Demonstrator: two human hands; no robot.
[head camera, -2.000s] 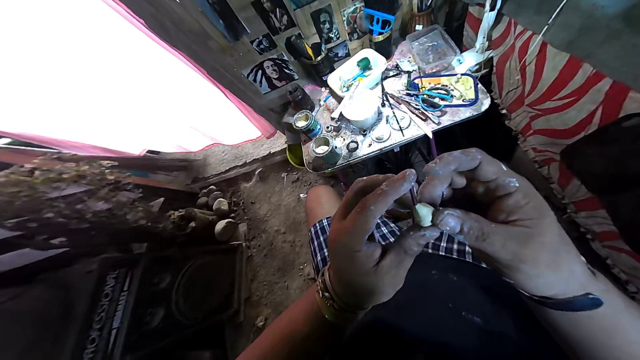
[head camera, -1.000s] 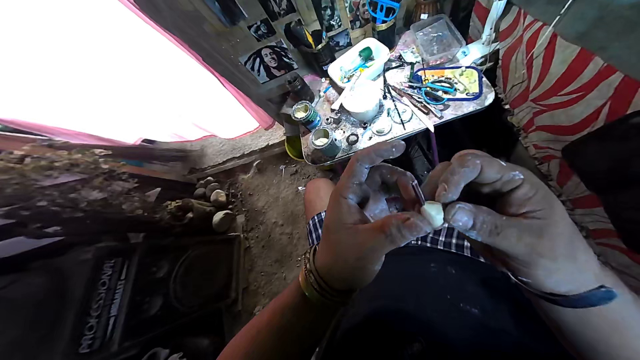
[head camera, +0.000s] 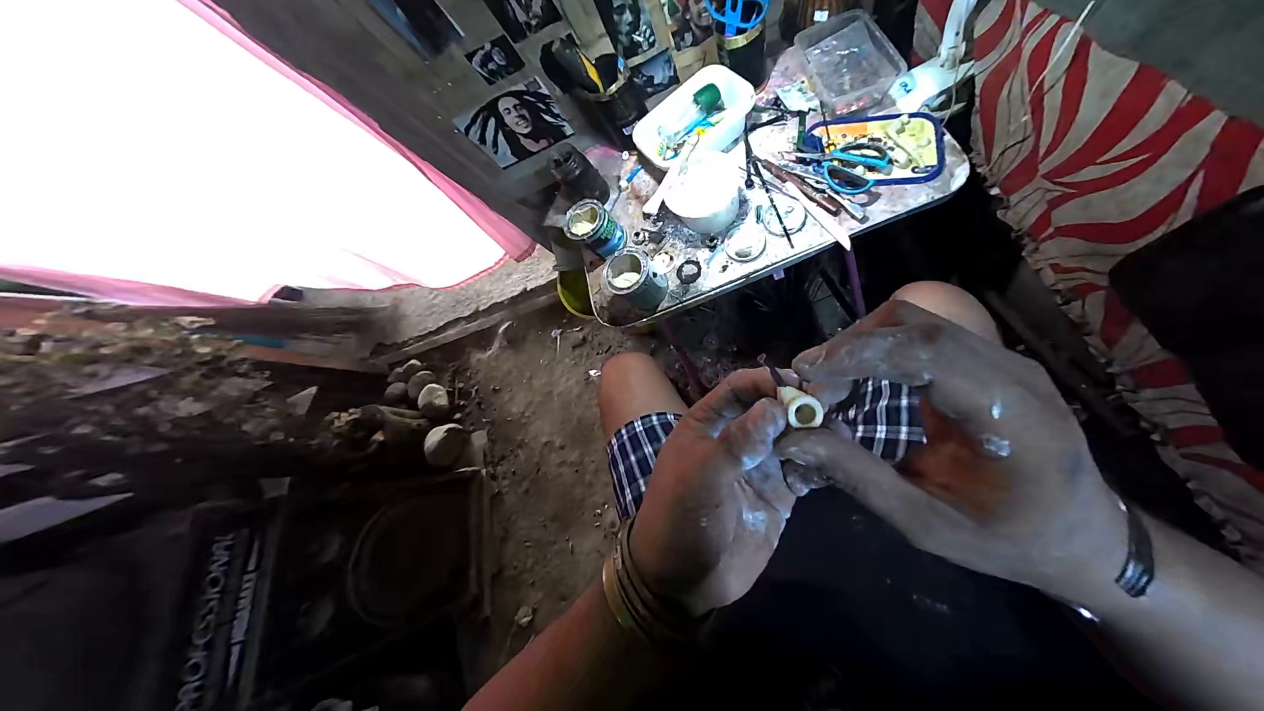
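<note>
A small cream-coloured piece with a round hollow end (head camera: 804, 411) is held between both hands above my lap, its opening facing the camera. The thumb and fingers of my left hand (head camera: 726, 484) grip it from the left. My right hand (head camera: 948, 425) pinches it from the right, thumb below and fingers above. A thin dark stem or tool (head camera: 775, 375) shows just behind the piece; which hand bears it, I cannot tell. Pale residue coats the fingers of both hands.
Ahead stands a small table (head camera: 894, 202) with a white bowl (head camera: 703, 193), blue-handled scissors (head camera: 849, 170), a blue-rimmed tray (head camera: 933, 148), a white tub (head camera: 736, 94) and open jars (head camera: 635, 280). A speaker (head camera: 395, 563) and stones (head camera: 446, 444) lie to the left.
The cream piece has been turned, so its round hollow end now faces the camera. My right hand's fingers have moved over the top of it.
</note>
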